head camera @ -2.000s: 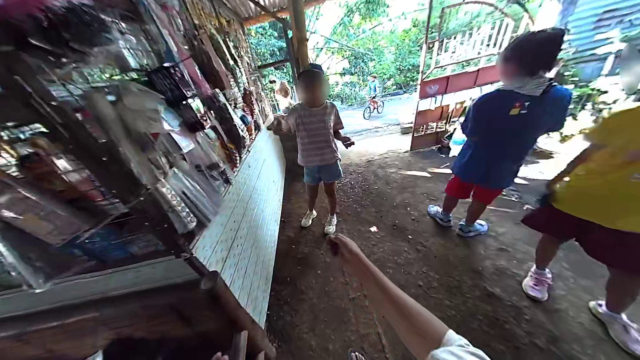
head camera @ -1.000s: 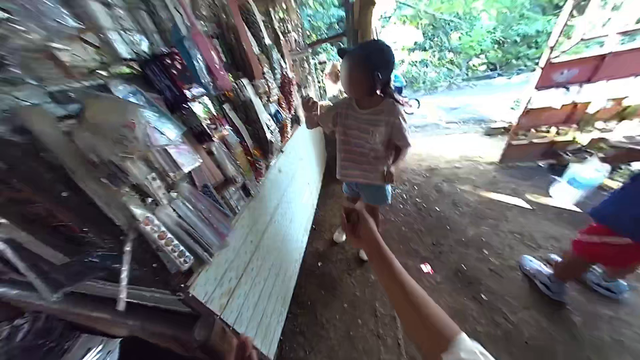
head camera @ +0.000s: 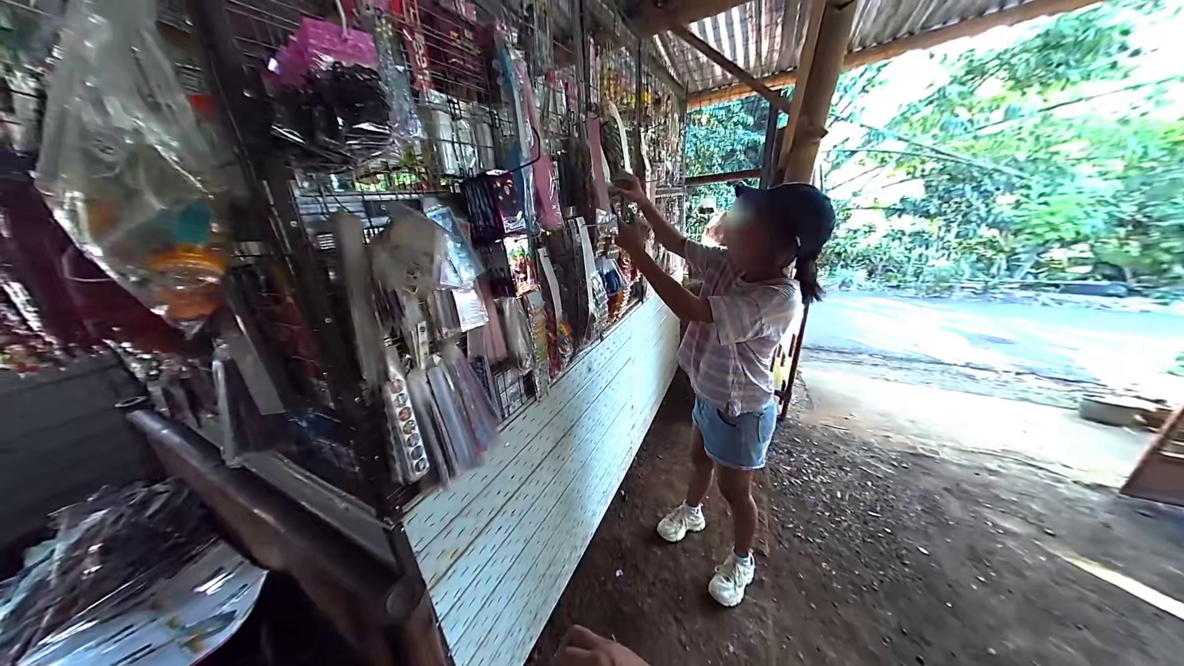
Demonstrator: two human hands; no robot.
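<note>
One of my hands, which I take for my right hand point(head camera: 597, 647), shows only in part at the bottom edge, below the white slatted panel point(head camera: 555, 444); its fingers are cut off by the frame, so whether it holds anything cannot be told. My left hand is out of view. Ahead, a person in a striped shirt point(head camera: 740, 324) and dark cap faces a wire-mesh rack point(head camera: 444, 194) hung with packaged goods and reaches both hands to the items on it. Bagged goods point(head camera: 139, 213) hang at the upper left.
A brown wooden rail point(head camera: 268, 536) runs along the lower left beside plastic-wrapped goods point(head camera: 120, 573). A wooden post point(head camera: 814, 102) holds up the corrugated roof point(head camera: 888, 32). Bare dirt ground point(head camera: 860, 555) leads to a paved road point(head camera: 980, 333).
My extended arm has dropped mostly out of view. The person in the striped shirt has turned to the rack and raised both hands to it. The view has swung, and the other people are out of frame.
</note>
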